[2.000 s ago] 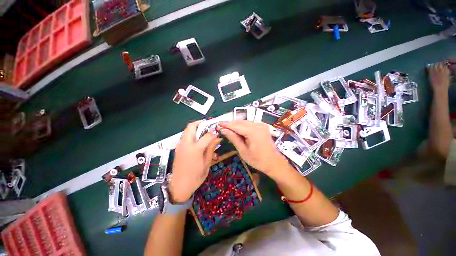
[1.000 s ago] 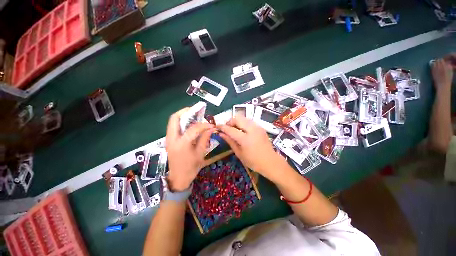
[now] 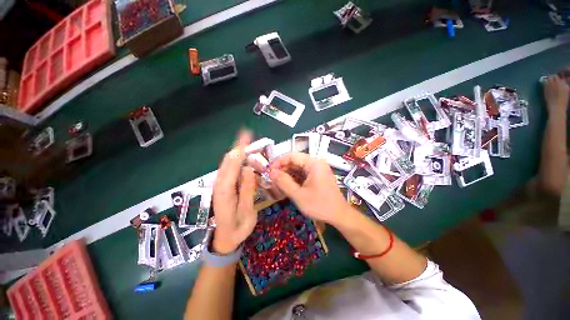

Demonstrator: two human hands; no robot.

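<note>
My left hand (image 3: 234, 200) and my right hand (image 3: 310, 190) meet above the far edge of the parts box (image 3: 317, 240), which is filled with small red and blue-grey parts (image 3: 281, 247). A white housing (image 3: 259, 150) shows between the hands, mostly covered by the fingers. My left hand is blurred, its fingers raised beside the housing. My right thumb and fingertips pinch something small at the housing; what it is cannot be told. Partly assembled units (image 3: 431, 164) are heaped right of the box, and a smaller group (image 3: 167, 245) lies left.
A blue cylinder (image 3: 145, 287) lies at lower left, near a red-pink compartment tray (image 3: 56, 287). Another tray (image 3: 65, 53) and a second parts box (image 3: 150, 34) stand at the far left. Spaced housings (image 3: 282, 107) lie on the green belt (image 3: 206, 125). Another person's arm (image 3: 553, 137) is at right.
The housings on the far belt have moved right. The housing in my hands has turned and is now more covered. My left fingers have straightened and lifted; my right hand stays nearly in place.
</note>
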